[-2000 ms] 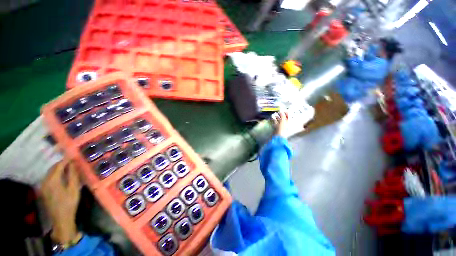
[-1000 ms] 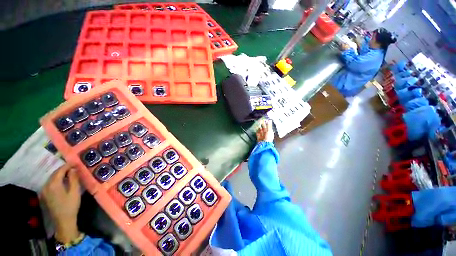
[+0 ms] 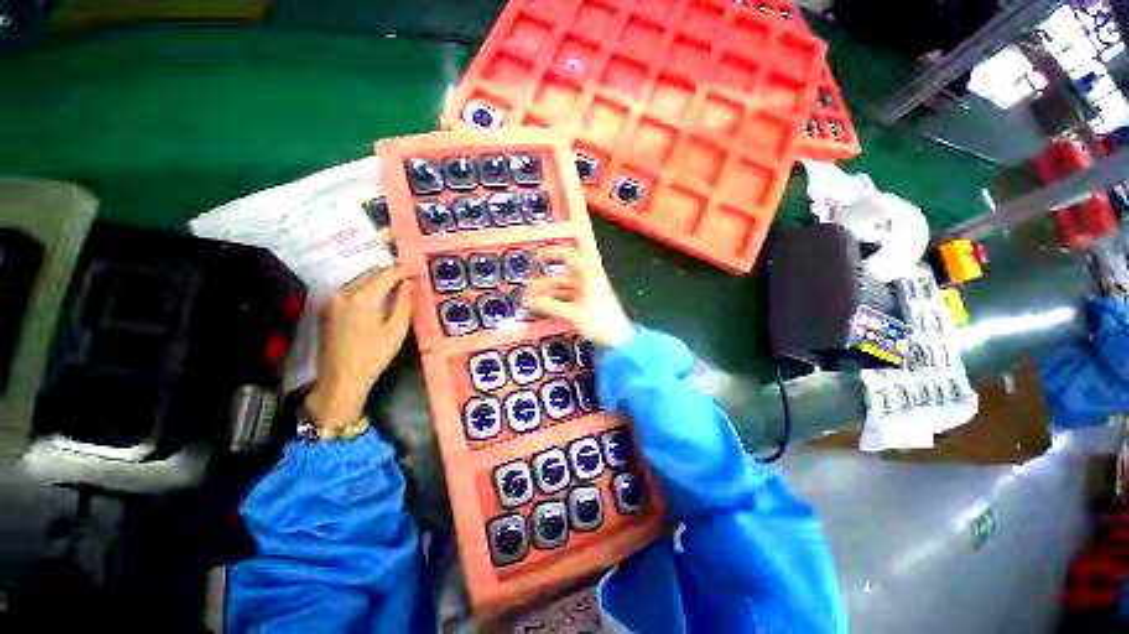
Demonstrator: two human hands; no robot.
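Note:
The compartment foam tray (image 3: 464, 461) lies in front of me, long and orange-pink, with four sections of lens modules (image 3: 484, 415). My left hand (image 3: 362, 332) is at the tray's left edge, fingers bent against or beside it; its fingertips are partly hidden, so its hold is unclear. My right hand (image 3: 575, 295) is over the right side of the second section, fingertips at the modules there; whether it grips one I cannot tell. The grid foam tray (image 3: 711, 183) lies beyond, mostly empty pockets, with a few modules in its near row.
Black fixtures (image 3: 170, 334) with red buttons stand at the left. A white sheet (image 3: 303, 229) lies left of the tray. Stacked grid trays (image 3: 844, 128) show behind. A black boxy device (image 3: 811, 294) with a cable, a blister tray (image 3: 922, 394) and a yellow box (image 3: 960, 260) are right.
My right hand has moved from beside the black device to the tray's second section. The view has turned left, so the trays appear further right. My left hand remains at the tray's left edge.

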